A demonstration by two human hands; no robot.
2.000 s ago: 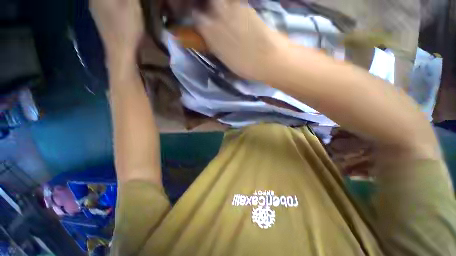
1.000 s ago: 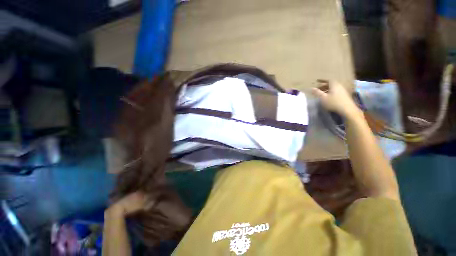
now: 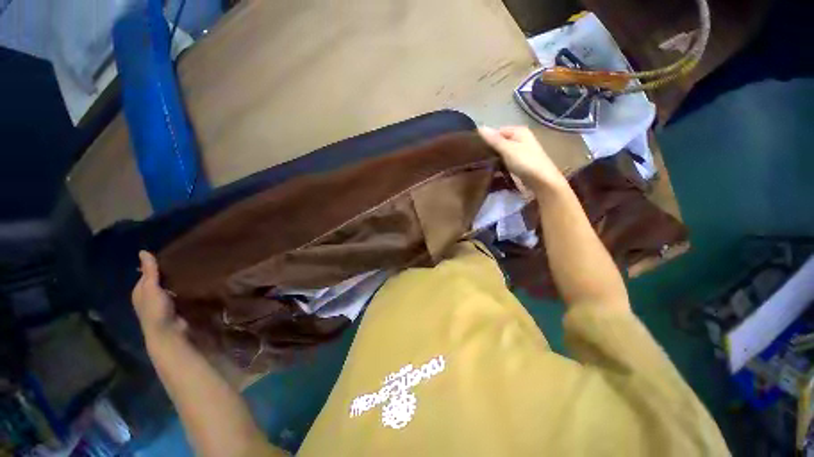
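A brown garment lies stretched along a dark navy padded board, with its brown outer side up and a thin seam line along it. Pale lining shows at its near edge. My left hand grips the garment's left end. My right hand grips its right end near the board's rounded tip. The steam iron rests untouched on a pale sheet at the upper right, its orange-brown handle up.
A blue padded arm stands at the upper left. The iron's ribbed hose curves to the upper right. Brown cloth heaps at the table's right. Crates with items are on the green floor at the lower right.
The garment, earlier lining side up, now shows its brown side along the board. My right hand has moved from beside the iron to the garment; my left hand is at its left end.
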